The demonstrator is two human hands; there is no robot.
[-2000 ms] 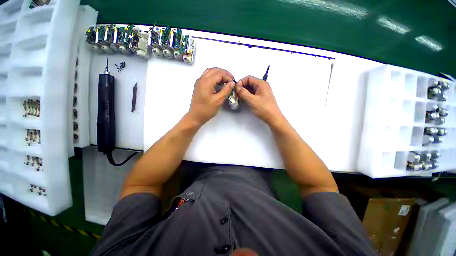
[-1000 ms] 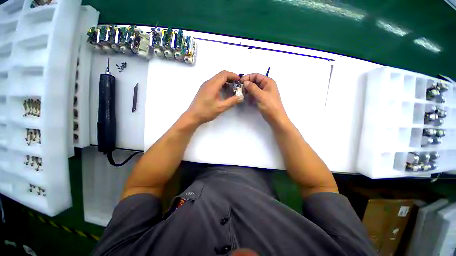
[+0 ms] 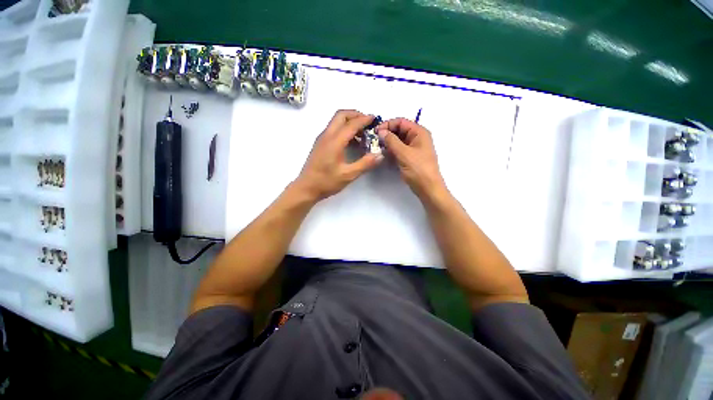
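A small silvery metal body (image 3: 374, 144) with white and dark parts is held between my two bare hands above the white work sheet (image 3: 375, 219). My left hand (image 3: 335, 156) grips its left side between thumb and fingers. My right hand (image 3: 412, 151) pinches its upper right side with the fingertips. A black part shows at its top. The fingers hide most of the unit, so its details cannot be told.
Black electric screwdriver (image 3: 167, 180), slim dark tool (image 3: 212, 157) and small screws (image 3: 191, 108) lie at left. Assembled units (image 3: 262, 76) line the back left. A dark pen-like tool (image 3: 418, 116) lies behind my right hand. Compartment trays stand left (image 3: 90, 156) and right (image 3: 580, 195).
Since two seconds ago, the unit has turned and moved slightly up and right. My left hand now wraps around its side. Over the last second the hands have barely moved.
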